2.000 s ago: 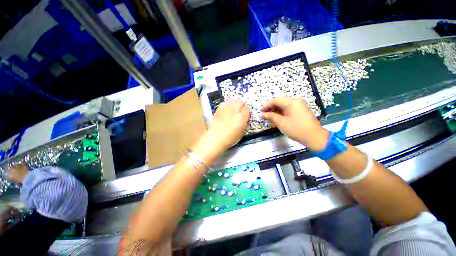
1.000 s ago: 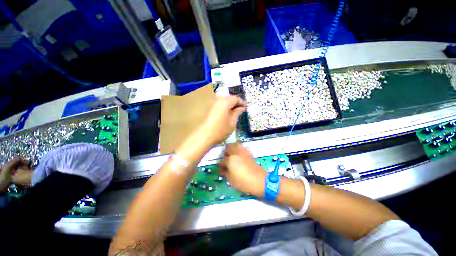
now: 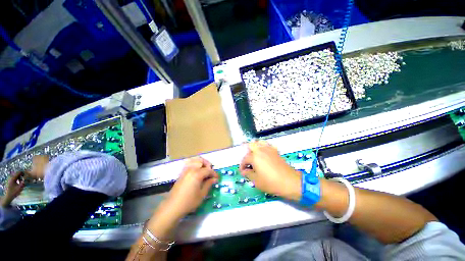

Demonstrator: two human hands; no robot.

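A green circuit board panel (image 3: 232, 189) with small white and silvery parts lies on the near track. My left hand (image 3: 192, 184) is over its left part, fingertips pinched together. My right hand (image 3: 267, 171) is over its upper middle, fingers curled down and pinched. Whether either hand holds a small part is too small to tell. A black tray (image 3: 301, 125) full of small white parts (image 3: 290, 92) stands behind the board. A blue wrist strap (image 3: 310, 188) with a coiled cord is on my right wrist.
Loose white parts (image 3: 375, 71) lie right of the tray. A cardboard sheet (image 3: 198, 125) and a black tray (image 3: 150, 137) are to its left. A neighbour's capped head (image 3: 86, 173) and hands are at far left. A blue crate (image 3: 280, 20) stands behind. Another board (image 3: 460, 122) shows at far right.
My left hand has come down from beside the tray to the board's left part. My right hand was over the tray, then moved down to the board and is now slightly further right.
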